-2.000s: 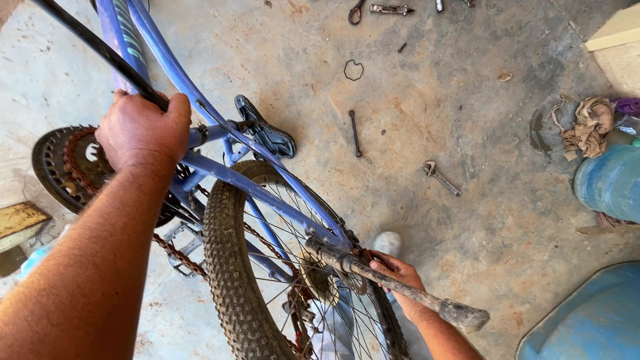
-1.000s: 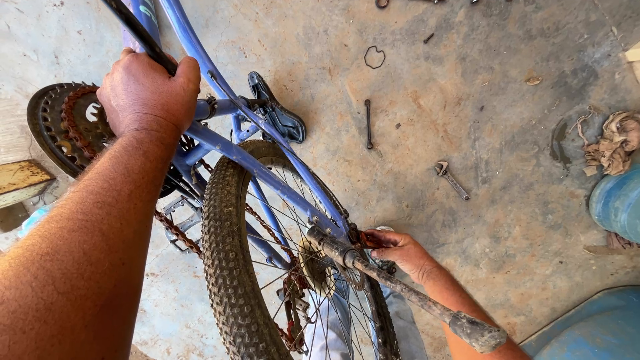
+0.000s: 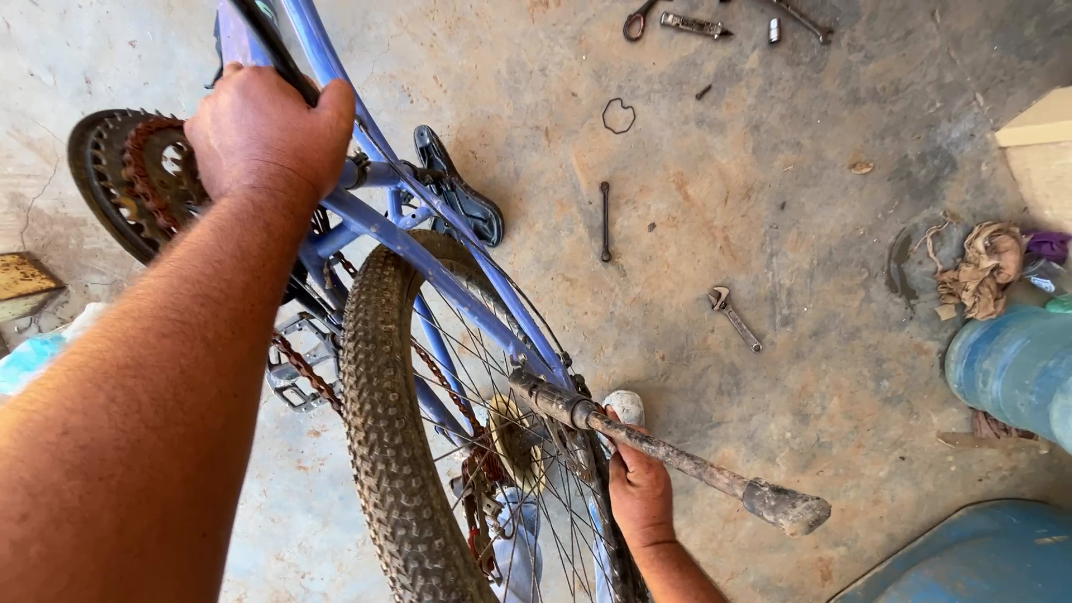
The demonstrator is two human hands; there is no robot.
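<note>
A blue bicycle frame (image 3: 452, 293) stands tilted before me. My left hand (image 3: 268, 126) is closed around a frame tube and a black tube near the chainrings (image 3: 126, 180). Low at the rear wheel, my right hand (image 3: 641, 486) is beside the knobby tire (image 3: 389, 419) and the hub area; its fingertips are hidden behind a dirty kickstand (image 3: 670, 452), so what they touch cannot be told. The kickstand sticks out to the right from the rear of the frame. A rusty chain (image 3: 306, 373) runs to the rear sprockets (image 3: 515, 444).
On the concrete floor lie an adjustable wrench (image 3: 735, 318), a box-end wrench (image 3: 605, 222), a bent wire ring (image 3: 618, 115), a small bolt (image 3: 703, 91) and a socket (image 3: 774, 31). A crumpled cloth (image 3: 984, 264), a blue water jug (image 3: 1009, 368) and a blue container (image 3: 971, 557) are at right.
My left hand keeps its hold on the frame. My right hand has shifted a little around the rear axle area, and the red thing seen at its fingers before is out of sight.
</note>
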